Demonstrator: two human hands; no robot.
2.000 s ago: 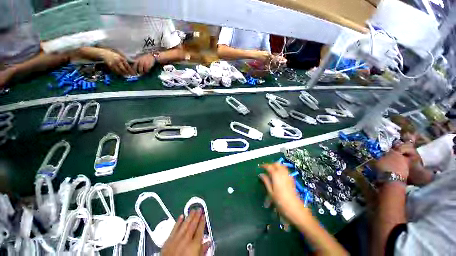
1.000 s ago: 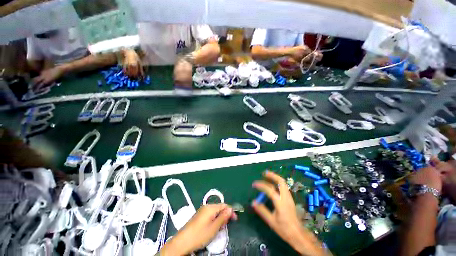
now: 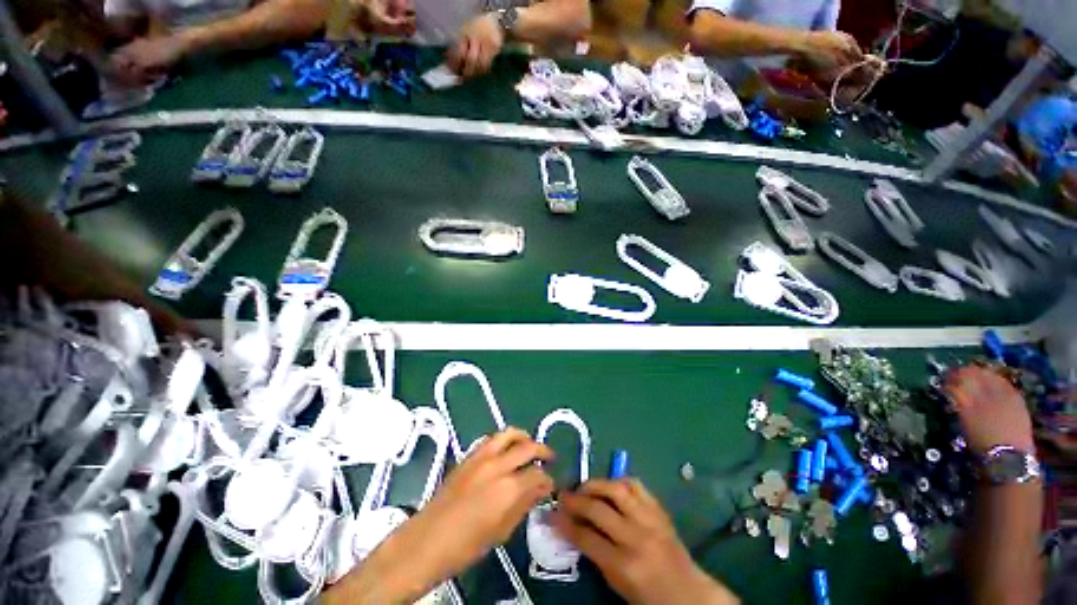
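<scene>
A white loop housing (image 3: 553, 548) lies upright in front of me, its solid base nearest me. My left hand (image 3: 490, 490) is at its left side, fingers bent over the loop; any small part in its fingertips is hidden. My right hand (image 3: 626, 529) reaches over the base from the right, fingers curled. A blue cylinder (image 3: 619, 463) sticks up from behind its fingers and appears held there. Another white housing (image 3: 470, 402) lies to the left, partly behind my left hand.
A tangled pile of white housings (image 3: 260, 490) fills the left. Loose blue cylinders (image 3: 817, 463) and metal plates (image 3: 774, 488) lie right, beside another worker's hand (image 3: 990, 408). Past a pale rail (image 3: 661, 337), the belt (image 3: 390, 284) carries several housings. Workers' hands (image 3: 478, 45) show across it.
My hands have come together over the housing; my right hand moved in from the right with the blue cylinder. The view has tilted down, and the timer has left the picture.
</scene>
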